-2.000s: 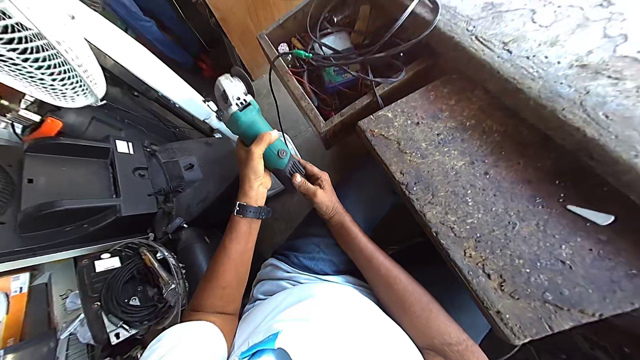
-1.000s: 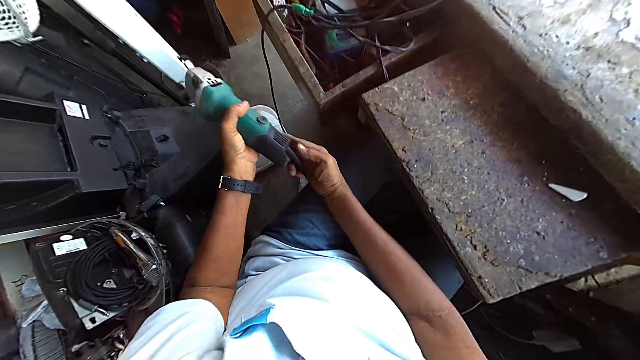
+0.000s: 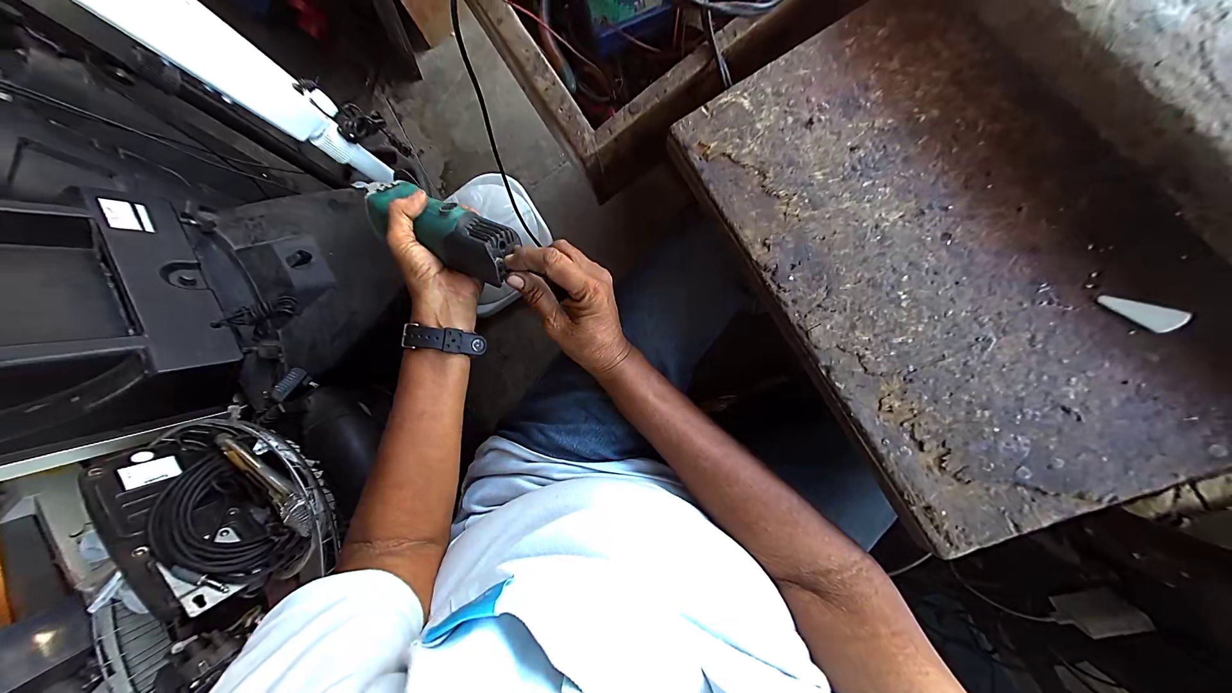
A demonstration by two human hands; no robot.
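A green and black angle grinder (image 3: 448,229) is held at a slant in front of me, left of the workbench. My left hand (image 3: 428,265), with a dark watch strap at the wrist, is wrapped around its body, thumb on top. At the black rear end of the tool, where a black cord (image 3: 493,135) runs up, my right hand (image 3: 576,303) has its thumb and forefinger on the casing or the cord's base; which of the two it pinches I cannot tell. The grinder's head is partly hidden beyond my left hand.
A worn wooden workbench (image 3: 866,289) on the right bears a pale flat blade-like piece (image 3: 1143,314). Above stands a wooden box (image 3: 616,135) of wires. Behind the grinder is a white bucket (image 3: 496,207). Black casings (image 3: 183,279) and a coiled black cable (image 3: 217,520) lie left.
The grinder's head has turned away from view behind my left hand. My right fingers have shifted to the rear end of the tool. The view has moved closer and lower.
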